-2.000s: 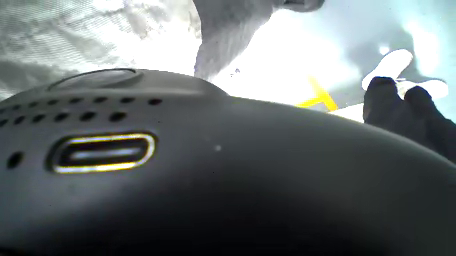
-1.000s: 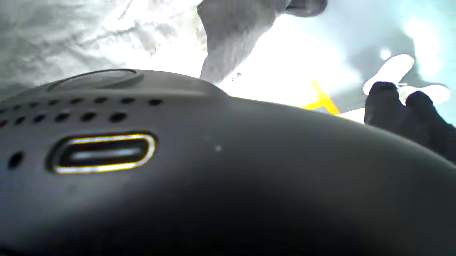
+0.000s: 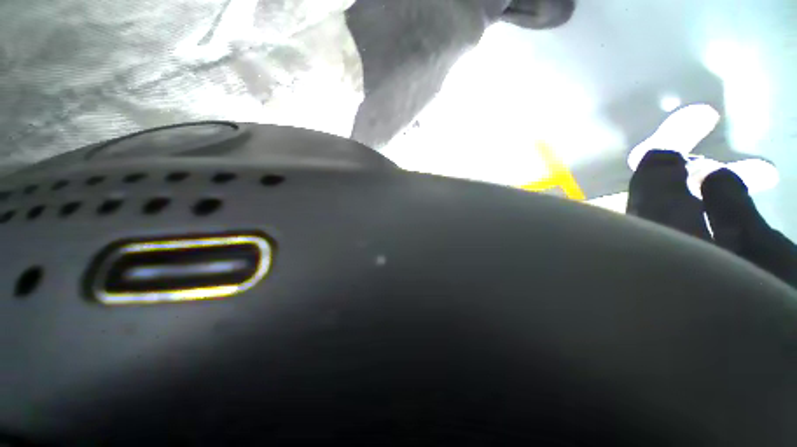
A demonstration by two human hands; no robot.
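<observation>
A dark curved device body (image 3: pixel 489 297), seemingly a wearable camera or headset, fills the lower and middle part of the view, very close to the lens. A USB-C port (image 3: pixel 183 269) with a shiny metal rim sits at its left, with nothing plugged in. Rows of small round holes (image 3: pixel 156 206) run above the port. A round disc (image 3: pixel 170 140) lies at the upper edge of the body. Neither my left hand nor my right hand is in view. What holds the device cannot be seen.
Pale, creased cloth (image 3: pixel 175 61) fills the upper left. A grey trouser leg (image 3: pixel 406 65) and a dark shoe (image 3: pixel 542 11) are at the top. A person in dark trousers (image 3: pixel 661 192) and white shoes (image 3: pixel 677 131) stands at the right. A yellow floor line (image 3: pixel 559 177) shows on the bright floor.
The pale cloth at the upper left has shifted and its folds look different. The white shoes and dark trousers have moved slightly in the picture. The device keeps its place in the view.
</observation>
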